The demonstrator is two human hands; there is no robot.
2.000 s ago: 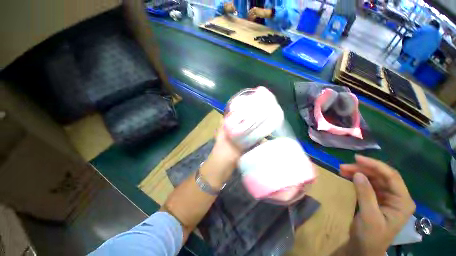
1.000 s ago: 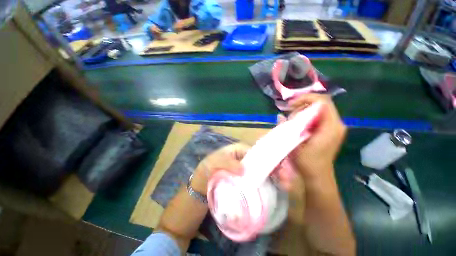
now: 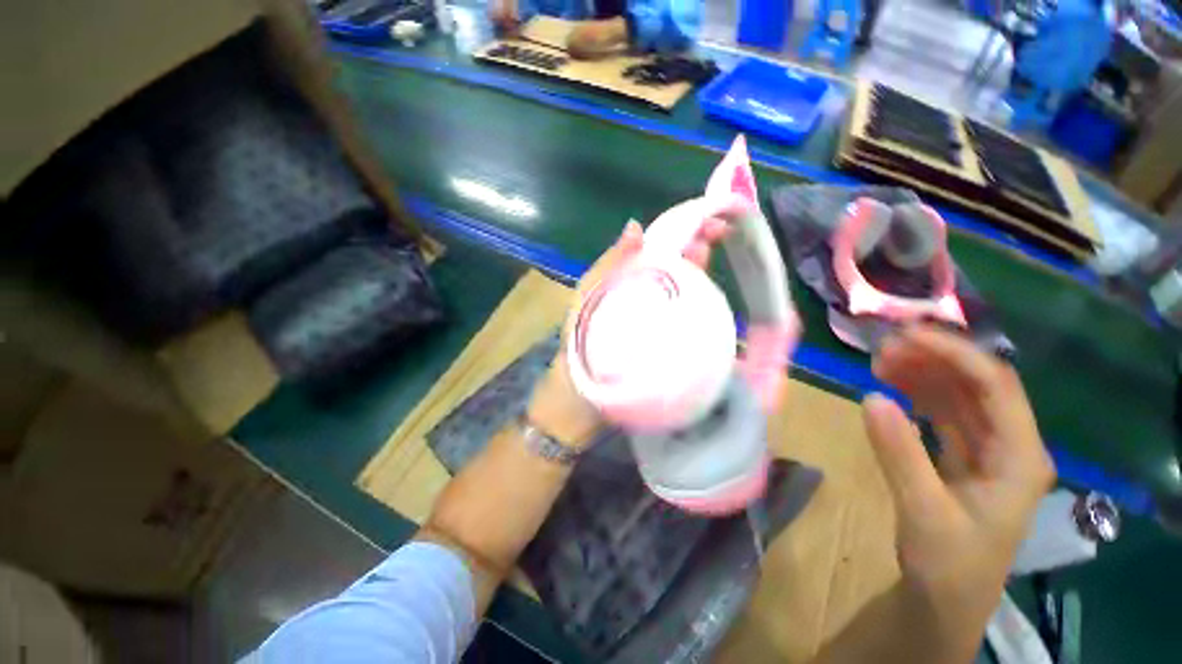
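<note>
Pink and white cat-ear headphones [image 3: 655, 340] are held up over the board, one round ear cup facing me and a pointed ear at the top. My left hand [image 3: 583, 350] grips them from behind the near cup, fingers around the headband; the cup hides part of the hand. My right hand [image 3: 959, 454] is open and empty to their right, not touching them. A dark grey patterned bag [image 3: 622, 558] lies below them on the tan board [image 3: 830, 545].
A large carton [image 3: 357, 130] with dark bagged items stands at left. More headphones [image 3: 903, 306] lie on a grey bag on the green belt [image 3: 570, 169]. A white bottle [image 3: 1053, 529] is at right, partly behind my right hand. A person's hand [image 3: 598, 38] is across the line.
My right hand has let go of the headband and moved right, opening. My left hand has raised and turned the headphones so a cup faces me. The view has swung round.
</note>
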